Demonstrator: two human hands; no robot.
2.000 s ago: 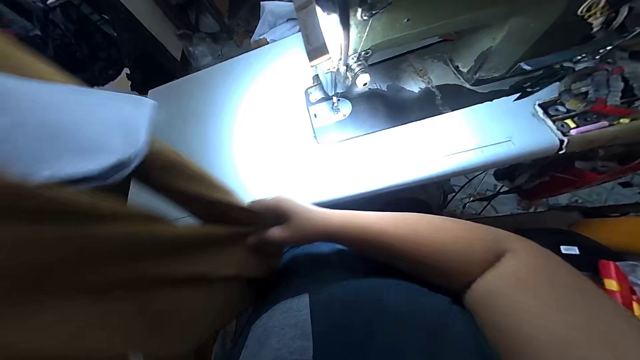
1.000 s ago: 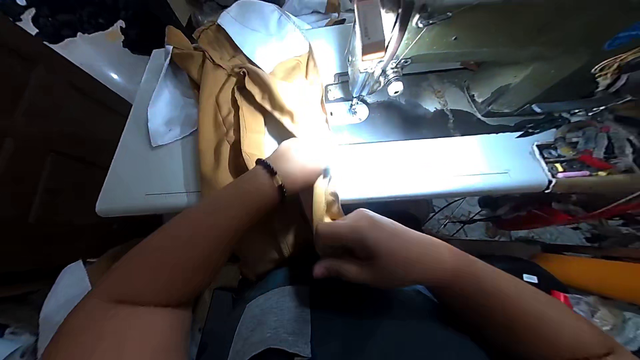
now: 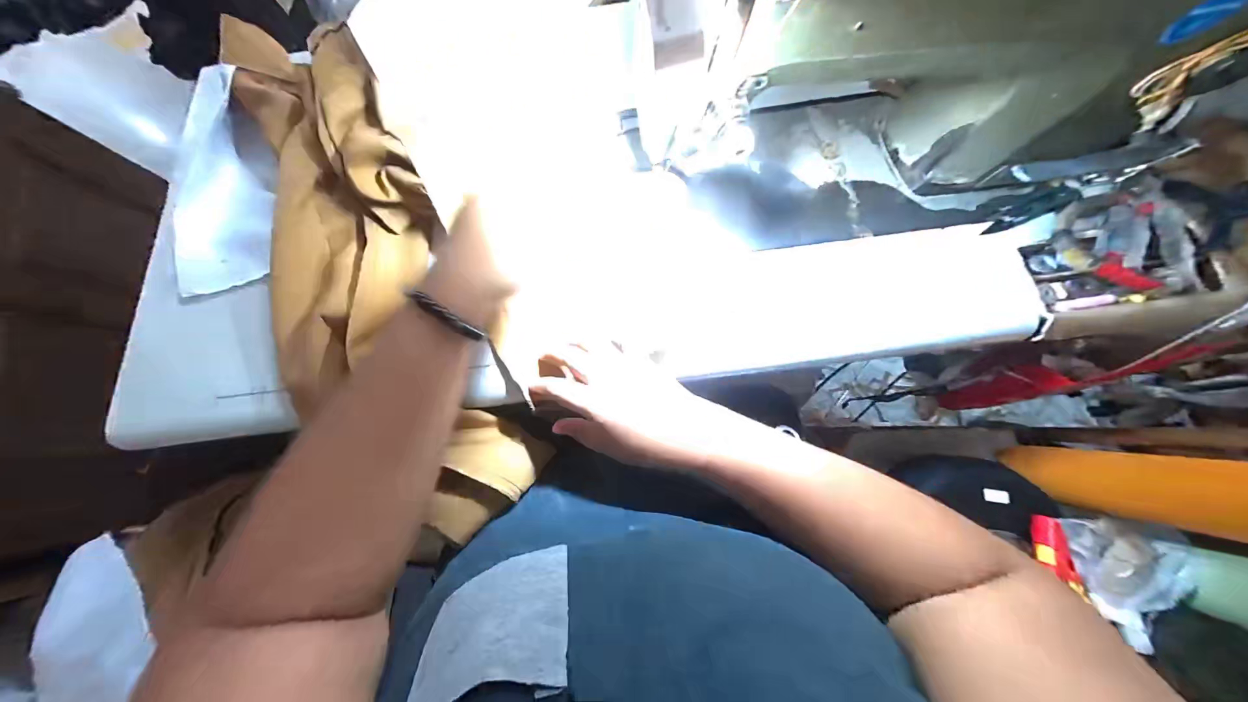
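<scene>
Tan fabric with white pieces (image 3: 327, 195) lies bunched over the left part of the white sewing table (image 3: 205, 380) and hangs down past its front edge. My left hand (image 3: 478, 258), below a dark bracelet, is over the fabric's right side; strong glare washes out its fingers, so its grip is hidden. By the front edge, my right hand (image 3: 604, 400) has its fingers bent beside a dark strip of the cloth; whether it pinches the cloth is unclear. The needle area of the green sewing machine (image 3: 877, 68) lies beyond both hands, mostly lost in glare.
A tray of small tools and thread (image 3: 1102, 263) adjoins the table's right end. An orange roll (image 3: 1131, 483) and plastic bags (image 3: 1121, 565) lie low at the right. Brown wooden furniture (image 3: 73, 322) stands at the left. White material (image 3: 93, 604) hangs at the lower left.
The tan fabric hung blurred at the left two seconds ago and now lies on the table. Since one second ago my hands have moved apart, and glare now covers the needle area.
</scene>
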